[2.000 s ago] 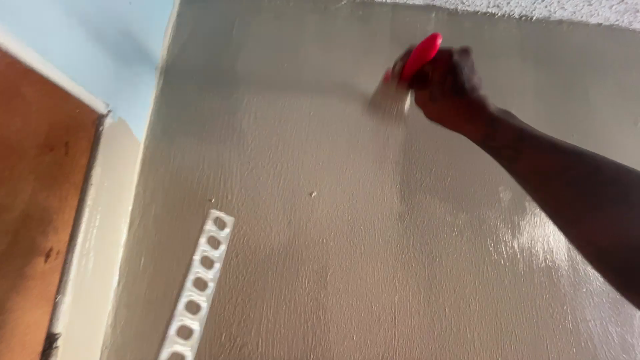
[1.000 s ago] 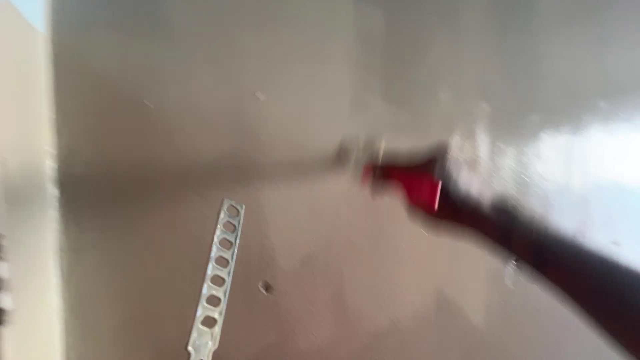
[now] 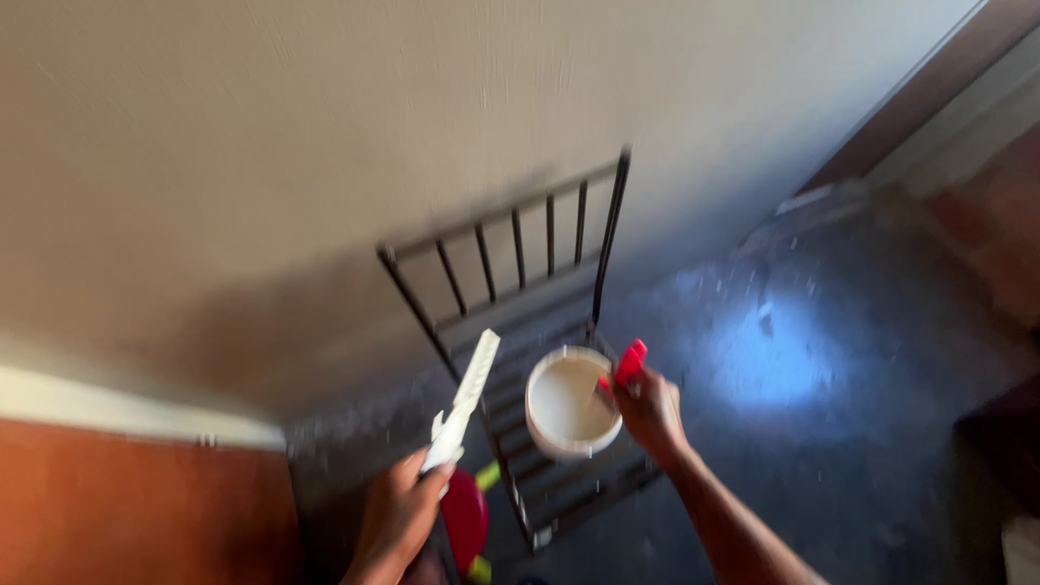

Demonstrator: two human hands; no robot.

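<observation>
A red-handled paintbrush (image 3: pixel 631 362) is held in my right hand (image 3: pixel 652 410), its bristle end down at the right side of an open bucket of pale paint (image 3: pixel 566 398). Motion blur hides whether the bristles touch the paint. The bucket stands on the slatted seat of a dark metal chair (image 3: pixel 597 512). At the lower left, my left hand (image 3: pixel 406 504) grips the base of a long white strip (image 3: pixel 475 378), which points up beside the bucket; its perforations are blurred here.
The painted wall (image 3: pixel 284 146) rises behind the chair's barred back. A red round object with yellow-green parts (image 3: pixel 465 520) lies low, left of the chair. An orange-brown panel (image 3: pixel 138 504) fills the lower left. Dark floor (image 3: pixel 764 455) spreads at the right, with a bright light patch.
The view has swung down from the wall to the chair and bucket. My right hand with the brush has moved from the wall to the bucket. My left hand has come into view.
</observation>
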